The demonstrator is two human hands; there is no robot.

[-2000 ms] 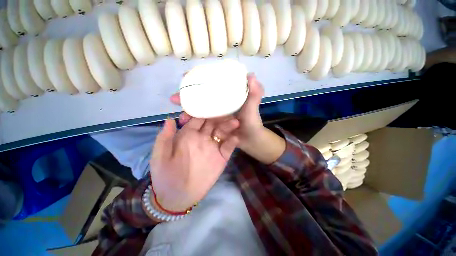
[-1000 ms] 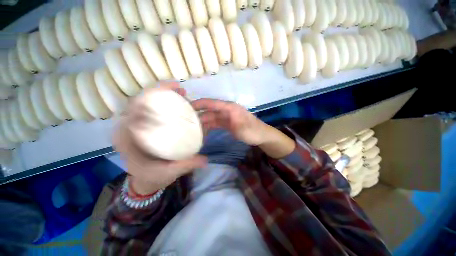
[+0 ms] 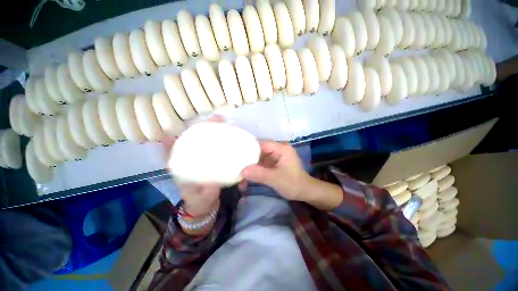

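A cream oval unit (image 3: 214,153) is held broad face up over the bench's front edge, so bright that no surface detail shows. My left hand (image 3: 199,196), with a bracelet at the wrist, holds it from below and the left, its fingers mostly hidden behind the unit. My right hand (image 3: 278,170) grips the unit's right rim, with the thumb at the lower right edge. Rows of cream oval units (image 3: 245,79) stand on edge on the pale worktop (image 3: 255,120) beyond my hands.
An open carton (image 3: 483,193) at the right holds stacked cream units (image 3: 434,210). Another carton (image 3: 133,250) is at the lower left, near a blue stool (image 3: 105,227). White cords (image 3: 57,4) lie on the dark green surface at the top left. Part of a person's arm (image 3: 505,73) shows at the right edge.
The unit was over the worktop, then blurred in my left hand with my right hand apart. Now both hands hold it. The view has shifted and shows more of the rows' left end.
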